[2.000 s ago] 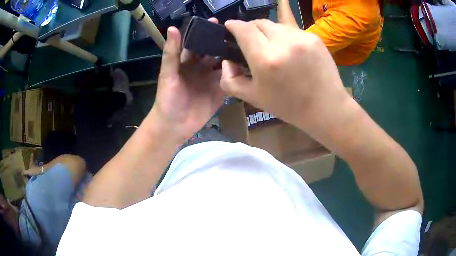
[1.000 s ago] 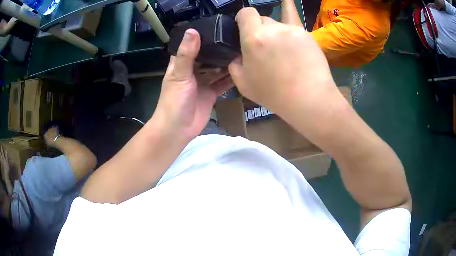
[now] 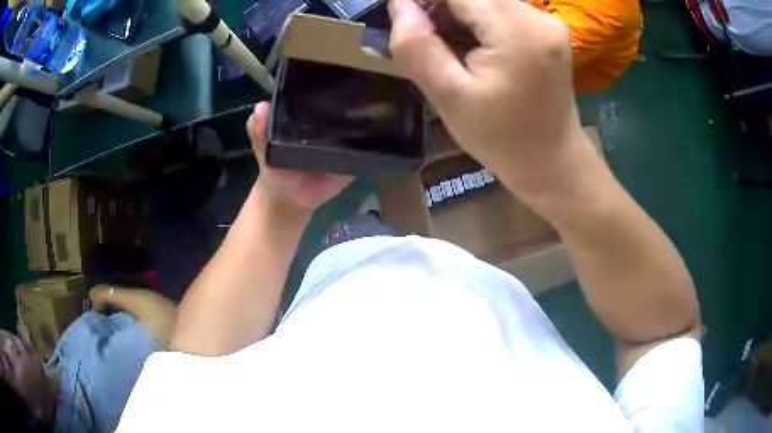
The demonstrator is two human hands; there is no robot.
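A black retail box (image 3: 345,161) is open in front of me, its dark inside facing me; what lies inside is too dark to tell. A flap with a tan inner face (image 3: 326,41) stands up along the box's far edge. My left hand (image 3: 296,182) holds the box from below and at its left side, with the thumb on the side wall. My right hand (image 3: 495,80) is at the upper right of the box, with fingers at the flap's right end; its fingertips are partly hidden.
More dark boxes (image 3: 275,15) lie on the bench at the top. An open brown carton (image 3: 499,216) with a row of pale labels stands below right. A person in orange (image 3: 605,42) is at the top right. Another person (image 3: 102,364) sits at the lower left by stacked cartons (image 3: 63,224).
The box was closed in my hands and now stands open with its inside towards me. My right hand has moved up with the flap, and my left hand has shifted under the box.
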